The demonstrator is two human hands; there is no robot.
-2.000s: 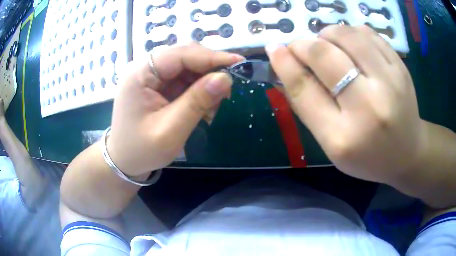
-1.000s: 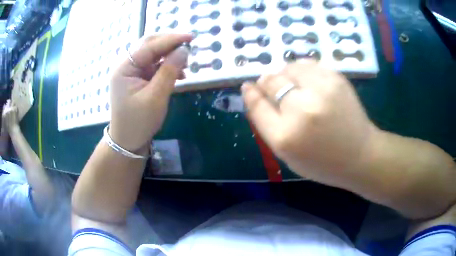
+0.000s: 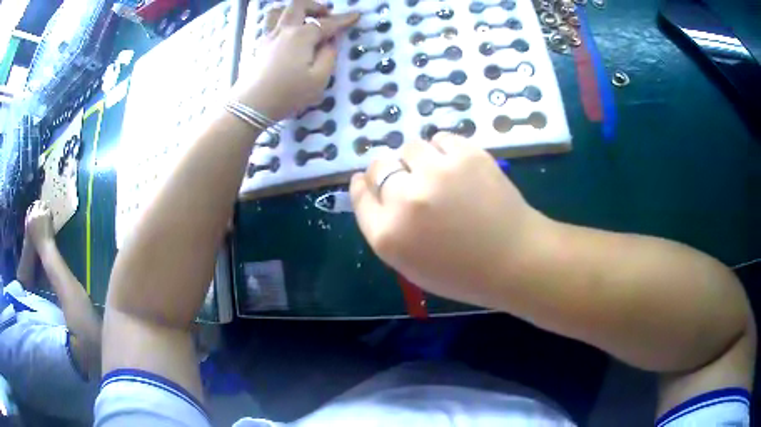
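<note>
A white foam tray [image 3: 501, 155] with rows of dumbbell-shaped cut-outs lies in front of me, many of them holding shiny parts. My left hand [image 3: 294, 60] is over the tray's upper left part, its index finger reaching to a cut-out near the top; I cannot tell whether it holds a small part. My right hand [image 3: 442, 208] is closed around the cutters [image 3: 334, 201] at the tray's near edge. Their silver jaws point left and a bit of blue handle shows behind the hand.
A second foam tray [image 3: 158, 125] lies to the left. Loose metal rings [image 3: 561, 25] lie by the tray's upper right corner, beside red and blue strips [image 3: 609, 125]. A dark object [image 3: 718, 50] is far right. A clear bag [image 3: 265, 285] lies near the front edge. Another person's hand [image 3: 39, 223] is far left.
My left hand has moved away from the cutters, up over the foam tray. My right hand still holds the cutters, now further left in view. The view has shifted, showing more of the right side.
</note>
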